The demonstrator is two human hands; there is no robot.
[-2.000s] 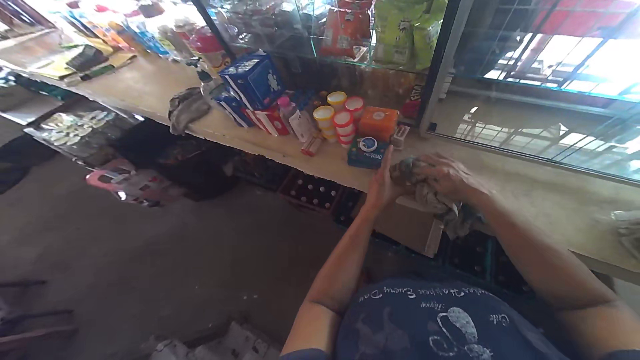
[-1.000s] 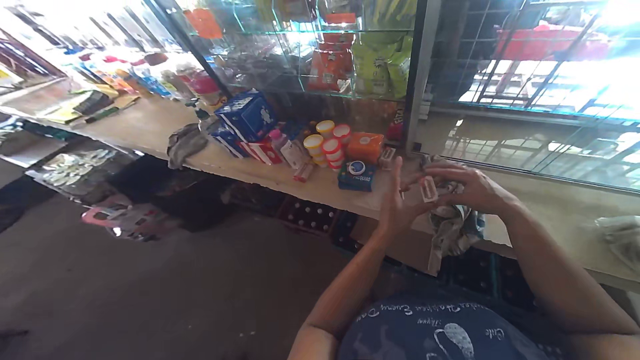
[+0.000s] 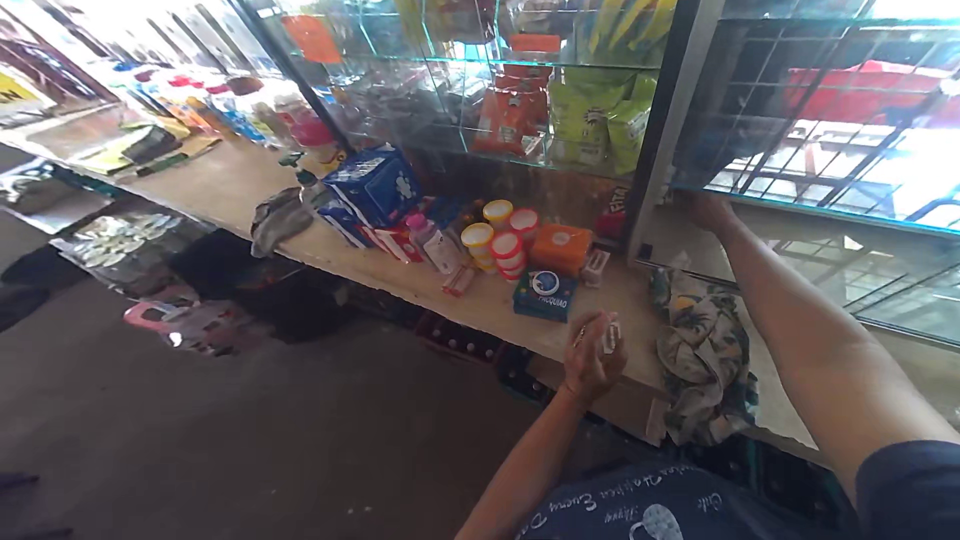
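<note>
My left hand is closed around a small whitish box above the shelf's front edge. My right hand reaches into the glass display case at the right; its fingers are in shadow, so what they touch is hidden. Between the hands, a patterned cloth lies crumpled and hangs over the edge. Just left of my left hand sits a dark teal box with a round emblem. Behind it are an orange pack, a small upright box and stacked tubs with red and yellow lids.
Farther left on the wooden shelf stand a pink-capped bottle, a blue pack, a grey cloth and a spray bottle. Glass shelves with green bags rise behind. Bottle crates are below the edge.
My right hand has left my left hand and the cloth and moved into the display case. The small box stays in my left hand. The cloth now lies on the shelf edge.
</note>
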